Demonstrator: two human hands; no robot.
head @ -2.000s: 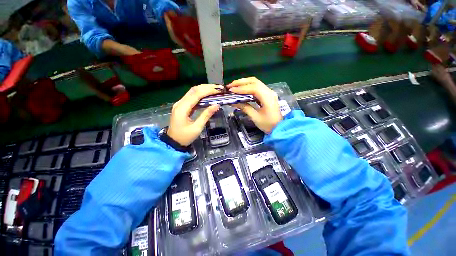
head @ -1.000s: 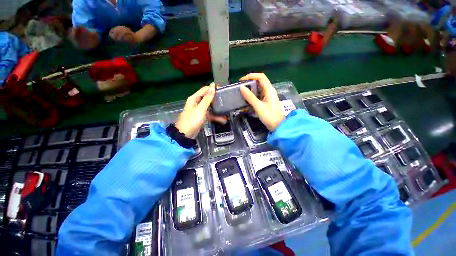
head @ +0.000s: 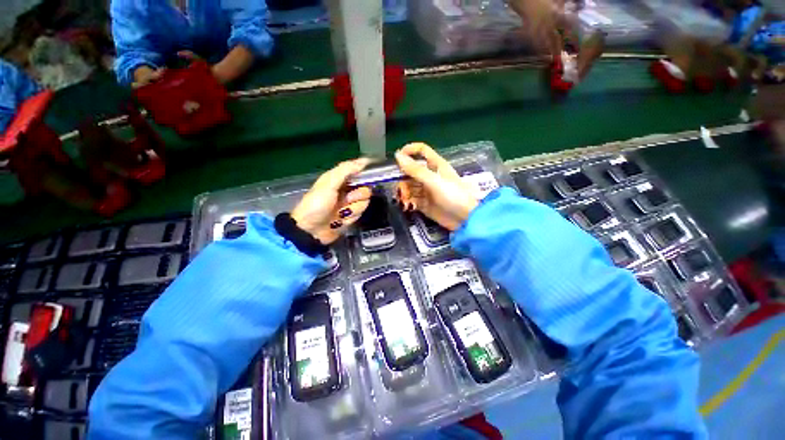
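Note:
My left hand point(head: 330, 204) and my right hand point(head: 432, 185) hold a mobile phone point(head: 377, 174) between them, edge-on, above the far row of the clear phone tray point(head: 344, 427). Its silver edge shows; its faces are mostly hidden. Several open-backed phones point(head: 395, 320) lie in the near row, with white labels and green areas showing. In the far row a phone with keys point(head: 376, 235) lies partly under my hands.
The black cover tray point(head: 108, 296) with grey covers is at left, a red and white item point(head: 38, 338) on it. A second clear tray point(head: 641, 236) is at right. A grey-white post point(head: 365, 86) stands ahead. A person in blue point(head: 194, 39) handles a red item point(head: 182, 96) opposite.
The phone in my hands has tipped from its broad grey face showing to edge-on. The person opposite now holds a red item.

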